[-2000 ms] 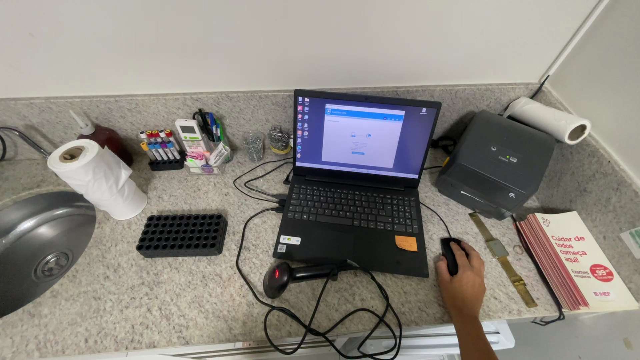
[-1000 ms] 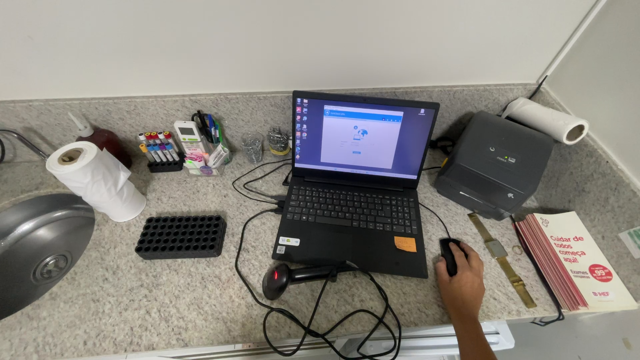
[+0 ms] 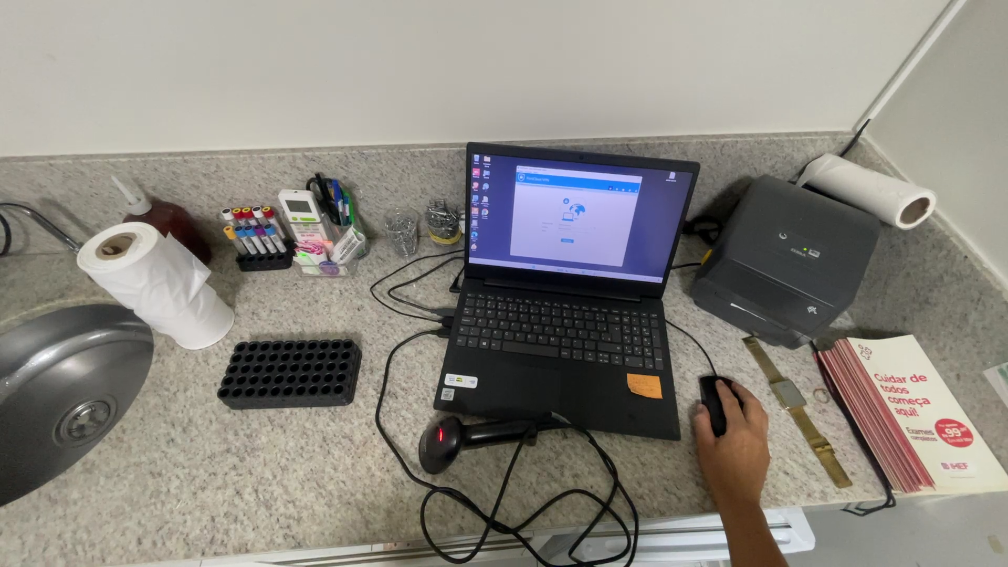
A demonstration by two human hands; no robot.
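Note:
My right hand (image 3: pixel 734 453) rests over a black computer mouse (image 3: pixel 715 403), fingers on its top, just right of a black laptop (image 3: pixel 551 378). The laptop stands open with a window with a globe icon on its screen. An orange sticky note (image 3: pixel 644 386) is on its palm rest. Below the laptop's front edge lies a handheld barcode scanner (image 3: pixel 442 445) with a red light showing and its black cable looped over the counter edge. To the right of my hand are a wristwatch with a gold mesh band (image 3: pixel 790 394) and a ring (image 3: pixel 820 395). My left hand is out of view.
A black tube rack (image 3: pixel 291 373), a paper roll (image 3: pixel 161 291) and a steel sink (image 3: pixel 71 394) are at left. Capped tubes (image 3: pixel 252 228), a pen holder (image 3: pixel 346 236) and a red-brown bottle (image 3: pixel 169 224) stand behind. A label printer (image 3: pixel 787 260), another roll (image 3: pixel 866 189) and stacked leaflets (image 3: pixel 929 417) are at right.
The window on the laptop screen shows different content than two seconds ago, with a larger globe picture. My right hand has stayed on the mouse.

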